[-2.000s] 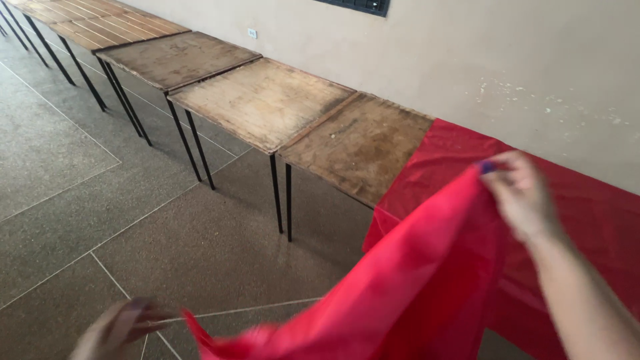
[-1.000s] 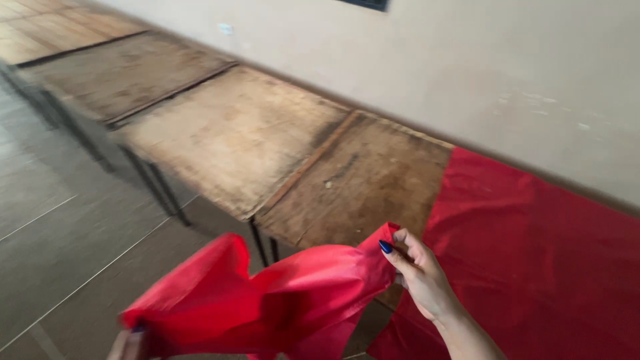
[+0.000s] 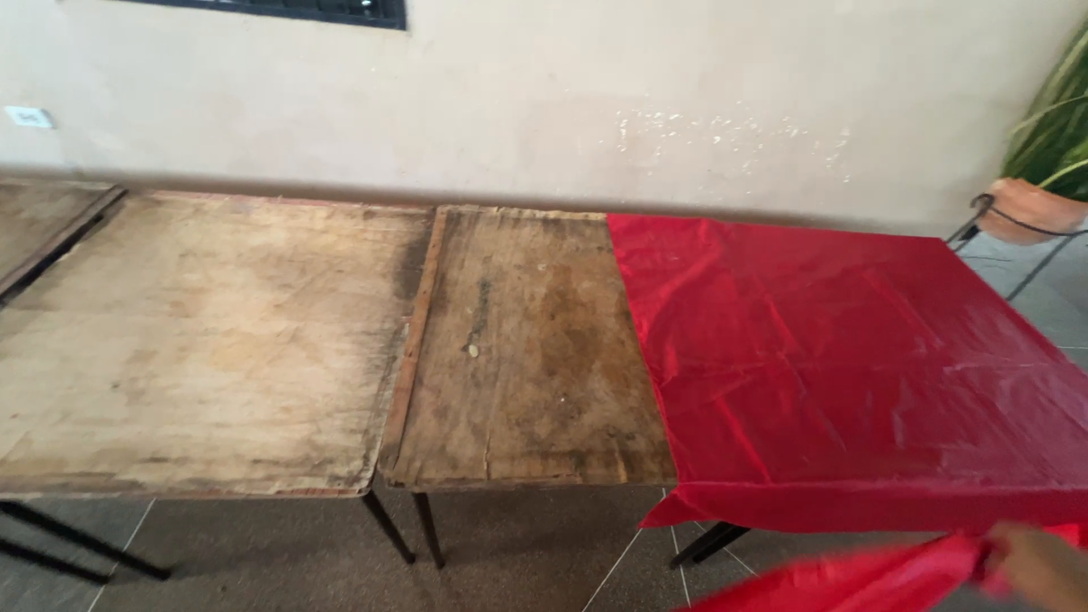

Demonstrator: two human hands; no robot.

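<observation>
At the lower right of the head view, a blurred hand [image 3: 1033,565], which looks like my right hand, grips a loose red cloth [image 3: 858,578]. That cloth hangs in front of the tables and runs off the bottom edge. My left hand is out of view. Behind the held cloth, a second red cloth [image 3: 816,365] lies over the right-hand table, lightly creased, its front edge hanging down. Its left edge crosses a worn wooden tabletop [image 3: 544,340], whose left part is bare. A lighter bare wooden tabletop [image 3: 204,340] stands to the left of that one.
Another wooden tabletop [image 3: 42,221] is at the far left. Black table legs [image 3: 429,531] stand on the grey floor [image 3: 280,552]. The row runs along a pale wall [image 3: 510,102]. A clay plant pot [image 3: 1028,208] in a metal stand is at the right, beyond the covered table.
The view has swung right, bringing in the plant and more of the covered table. Both hands showed on the loose cloth a second ago; now one shows, at the lower right.
</observation>
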